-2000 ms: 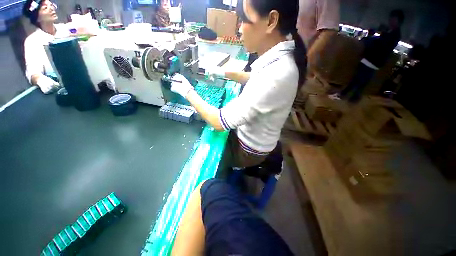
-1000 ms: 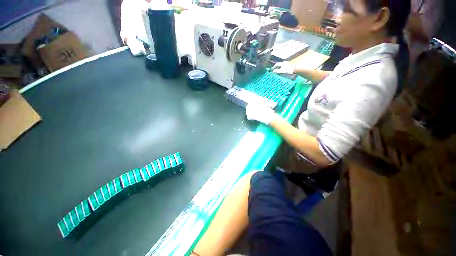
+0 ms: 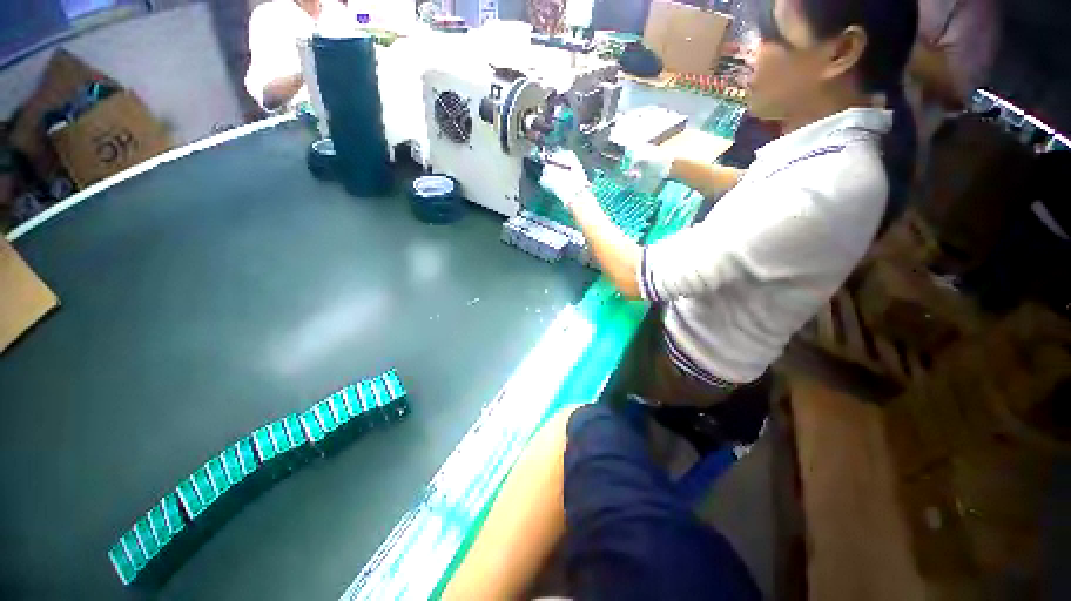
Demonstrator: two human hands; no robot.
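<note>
A curved row of teal-green components (image 3: 256,460) with pale stripes stands side by side on the dark green bench top (image 3: 294,282), at lower left. Small gaps show between some of its groups. Neither of my hands is in the picture. A bent arm with a dark blue sleeve (image 3: 640,505) and bare forearm shows at the bottom centre, beside the shiny green bench edge (image 3: 499,429). Its hand is cut off by the lower edge. Nothing in view touches the row.
A worker (image 3: 775,235) in a white shirt has gloved hands at the white machine (image 3: 470,129), near small teal pieces (image 3: 625,202). A tall dark roll column (image 3: 349,112), a short roll (image 3: 436,197) and a grey-silver block (image 3: 538,236) stand by it. Cardboard (image 3: 21,294) lies far left.
The view has swung left since the oldest frame, showing the row's full length. The worker's nearer glove went down to the grey-silver block, then back up to the machine's spindle.
</note>
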